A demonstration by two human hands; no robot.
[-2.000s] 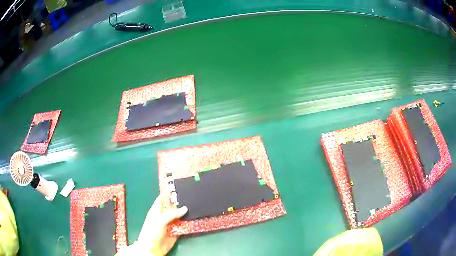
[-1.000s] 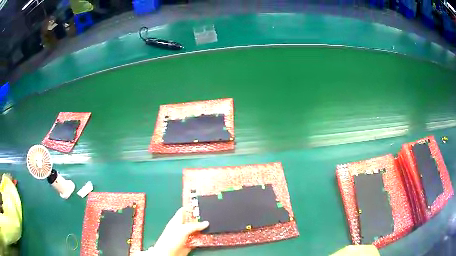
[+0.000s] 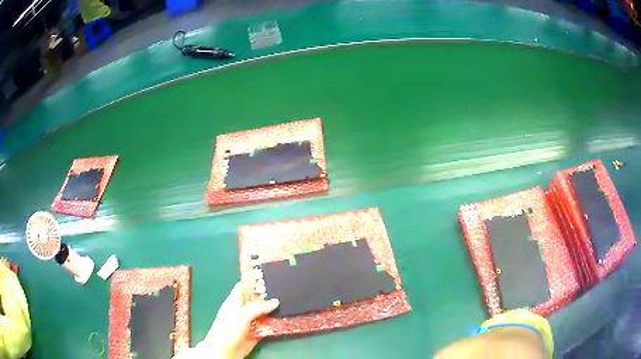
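My left hand [image 3: 239, 324] grips the left near corner of a red-pink bubble sheet [image 3: 316, 226], thumb on top beside a black-covered circuit board [image 3: 327, 277] that lies on it. Green tabs and small gold points show along the board's rim. My right hand [image 3: 492, 347] is at the bottom edge, blurred and cut off, with a blue wrist band [image 3: 509, 327] and a yellow sleeve; its fingers are not visible. It is just below a stack of boards on bubble wrap [image 3: 520, 259] at the right.
Another board on bubble wrap [image 3: 270, 165] lies on the belt, a smaller-looking one [image 3: 83, 185] far left, one [image 3: 151, 315] near left. A fan [image 3: 43, 235], white block [image 3: 108, 267] and rubber band [image 3: 96, 343] lie left. A black corded tool [image 3: 204, 52] is on the far ledge.
The whole view has shifted. My right wrist with the blue band has come into view at the bottom, where only a yellow sleeve edge showed. My left hand keeps its grip.
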